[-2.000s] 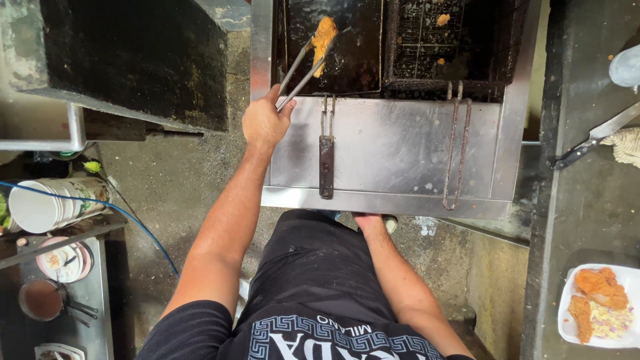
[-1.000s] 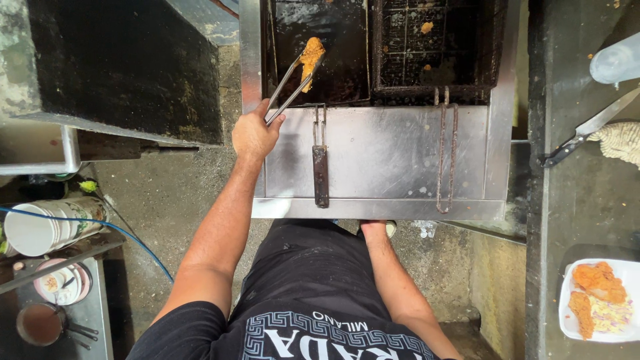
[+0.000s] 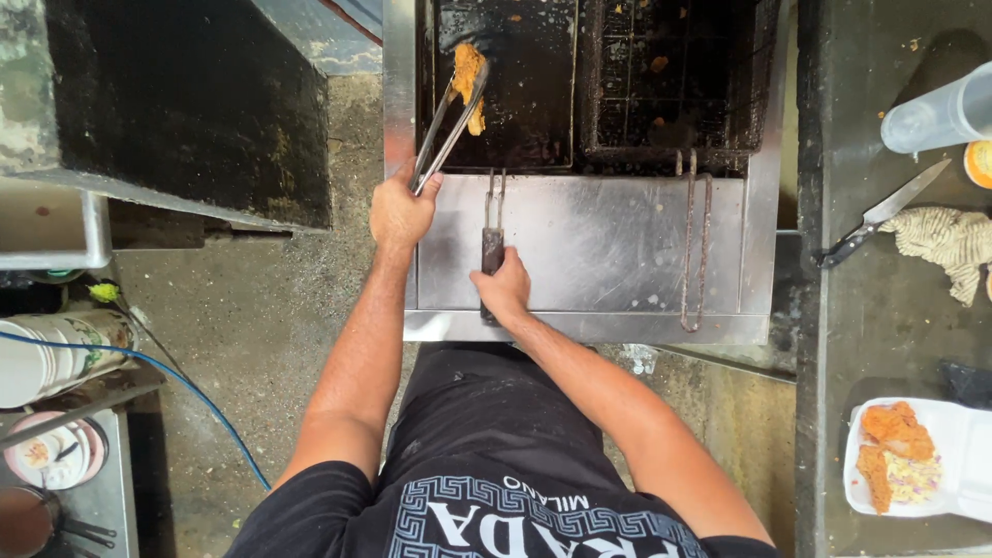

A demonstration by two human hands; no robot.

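My left hand (image 3: 403,209) grips metal tongs (image 3: 449,136), whose tips pinch a piece of fried chicken (image 3: 468,77) over the dark oil of the fryer's left vat (image 3: 527,93). My right hand (image 3: 505,288) is closed around the dark grip of a fryer basket handle (image 3: 492,239), which lies over the steel front ledge. To the right, a second basket (image 3: 670,77) sits in the other vat with bits of fried crumb about it, its bare wire handle (image 3: 696,248) resting on the ledge.
The right counter (image 3: 860,341) bears a knife (image 3: 891,213), a striped cloth (image 3: 942,240), a clear plastic container (image 3: 942,108) and a white foam box (image 3: 969,465) with fried chicken and slaw. At left are a dark block-like surface (image 3: 186,101), stacked white buckets (image 3: 54,356), a blue hose (image 3: 194,391) and pans (image 3: 27,519).
My right hand has come up from beside my body and taken hold of the left basket handle. My left hand still holds the chicken in the tongs over the oil.
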